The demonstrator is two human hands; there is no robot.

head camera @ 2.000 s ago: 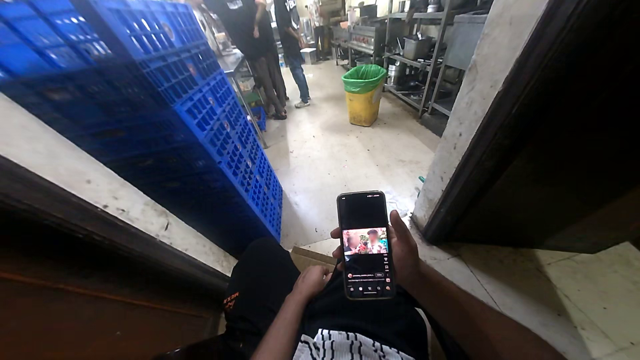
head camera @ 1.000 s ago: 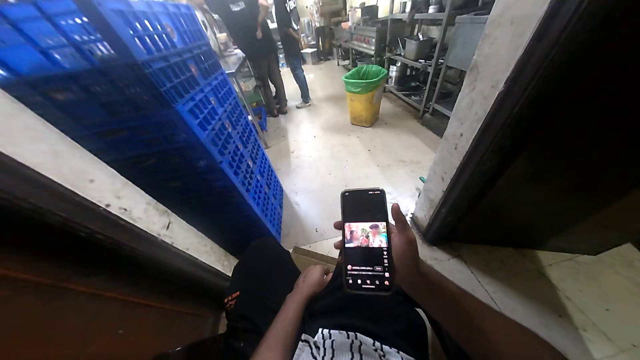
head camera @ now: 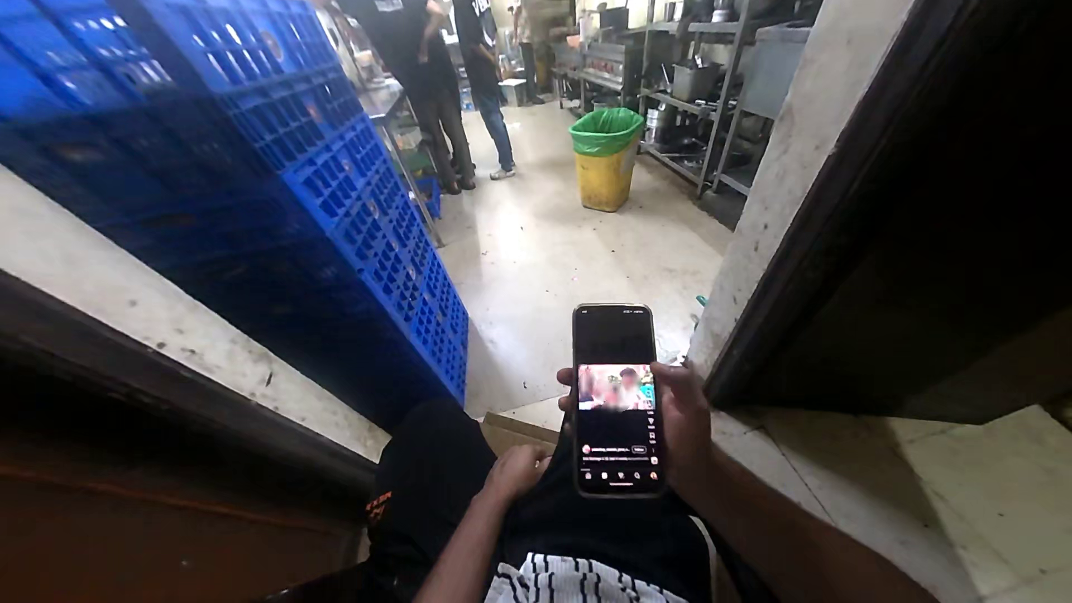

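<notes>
A smartphone (head camera: 618, 435) stands nearly upright over my lap, its lit screen showing a video picture on black. My right hand (head camera: 682, 410) grips it, with the thumb along the right edge and fingertips showing at the left edge. My left hand (head camera: 515, 473) rests on my dark-trousered thigh, left of the phone; its fingers look loosely curled, and their tips are partly hidden. Behind that hand lies a piece of brown cardboard (head camera: 519, 430), mostly covered by my legs. A black-and-white patterned cloth (head camera: 578, 579) shows at my waist.
Stacked blue plastic crates (head camera: 377, 226) rise at the left. A yellow bin (head camera: 605, 180) with a green liner stands ahead on the floor. Metal shelving (head camera: 716, 117) holds pots at the right. People (head camera: 444, 92) stand beyond the crates. A dark door (head camera: 913, 251) is at the right.
</notes>
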